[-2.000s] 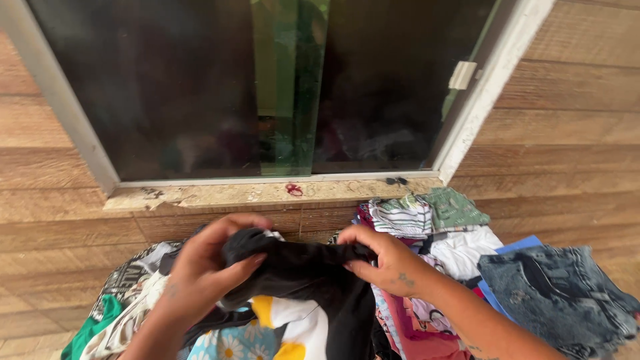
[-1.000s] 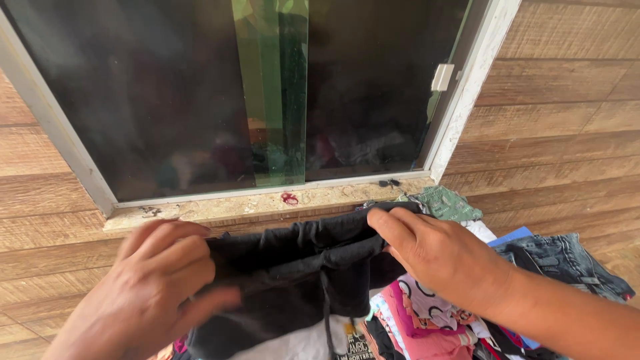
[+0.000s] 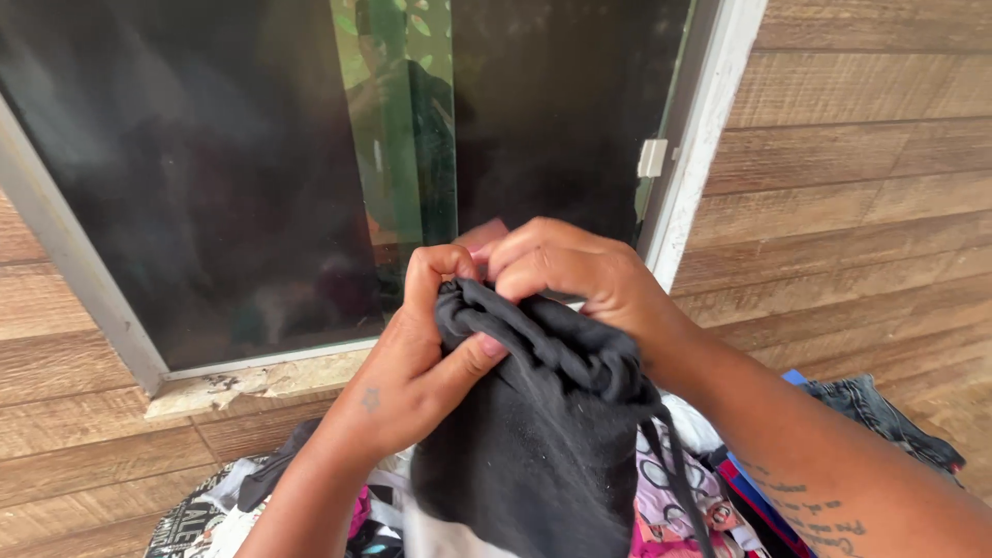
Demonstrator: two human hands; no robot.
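A black cloth garment [image 3: 535, 442] with a gathered waistband and a drawstring hangs between my two hands, its waist edge uppermost and bunched. My left hand [image 3: 418, 372] pinches the left end of the waistband, thumb on the near side. At the upper edge, my right hand [image 3: 566, 271] has its fingers curled at the cloth close to my left fingers; part of its grip is hidden behind the fabric. The drawstring [image 3: 678, 480] dangles on the right. Below lie pink and lilac printed clothes [image 3: 674, 480], partly covered by the garment.
Folded denim [image 3: 883, 422] lies at the right, beside blue cloth. Mixed clothes lie at lower left on a black fabric with white lettering [image 3: 182, 519]. Ahead stand a sliding glass window [image 3: 256, 194], its worn stone sill [image 3: 256, 387] and a wood-look wall [image 3: 837, 163].
The black garment, stretched wide between my hands a second ago, is now folded narrower. My hands have come close together at its waistband.
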